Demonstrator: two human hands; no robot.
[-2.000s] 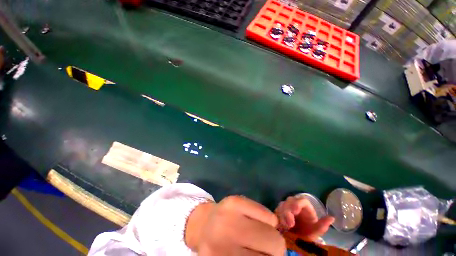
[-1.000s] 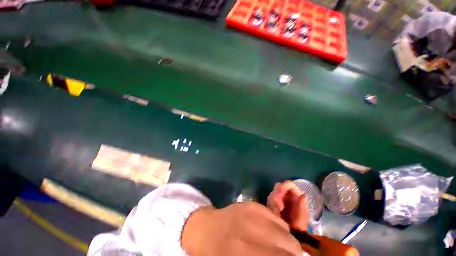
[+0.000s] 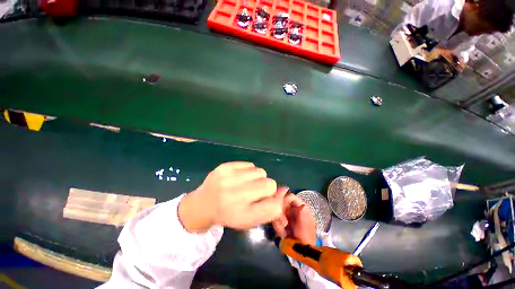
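My left hand [image 3: 240, 195] is in the middle, back of the hand up, fingers curled and touching or nearly touching the fingertips of my right hand. Anything in its fingers is hidden. My right hand [image 3: 298, 219] is beside it, partly covered, with a blue band at the wrist. The orange electric screwdriver [image 3: 322, 258] lies across its palm and wrist, dark nose pointing left, cable running off to the lower right. Two round screw dishes, the left one [image 3: 317, 210] partly behind my right hand and the right one [image 3: 348, 198], hold small bits.
Shiny units [image 3: 289, 88] sit on the green belt [image 3: 226, 107]. Beyond are a red tray [image 3: 310, 42] with several units, a black tray and a person at upper right. Plastic-covered box [image 3: 420, 192], pen [image 3: 367, 238], beige strip [image 3: 107, 207] and white bits [image 3: 167, 174] lie on the bench.
The view has shifted, so bench and belt items appear further left. My left hand has risen from the bottom edge, and more of the screwdriver shows. A person has come into view at upper right.
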